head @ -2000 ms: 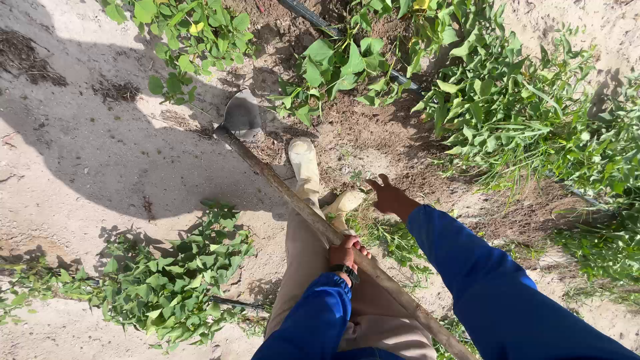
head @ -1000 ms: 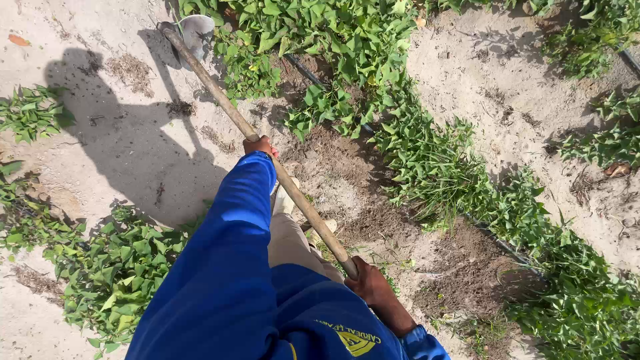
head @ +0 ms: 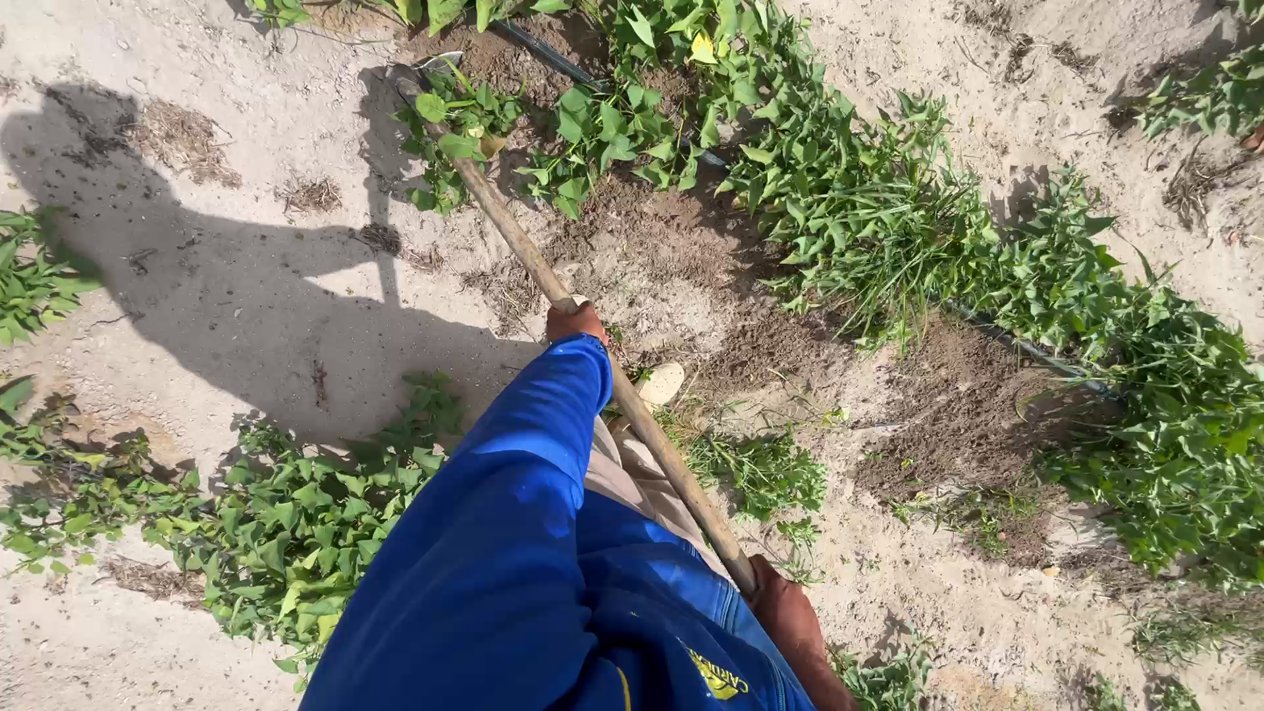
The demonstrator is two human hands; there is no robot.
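A long wooden hoe handle [head: 671, 464] runs slantwise from the upper left down to my waist. My left hand [head: 578, 323] grips it around the middle. Lower down, near its end, my right hand [head: 782, 600] is closed on it beside my hip. At the far end the metal hoe blade [head: 441, 61] shows only in part, behind leaves at the edge of a row of leafy vines [head: 612, 128]. Leaves also hide part of the handle near the blade.
A black irrigation hose [head: 553, 59] runs under the vine row. Another vine patch [head: 286, 533] lies at the lower left. My shoe [head: 662, 383] stands on sandy soil by uprooted-looking green weeds [head: 765, 474]. Dark loosened soil [head: 968, 415] borders the row.
Two seconds ago my right hand was off the handle with its fingers apart; it now grips the lower end. My left hand has gone farther up the handle. The blade has moved against the vines.
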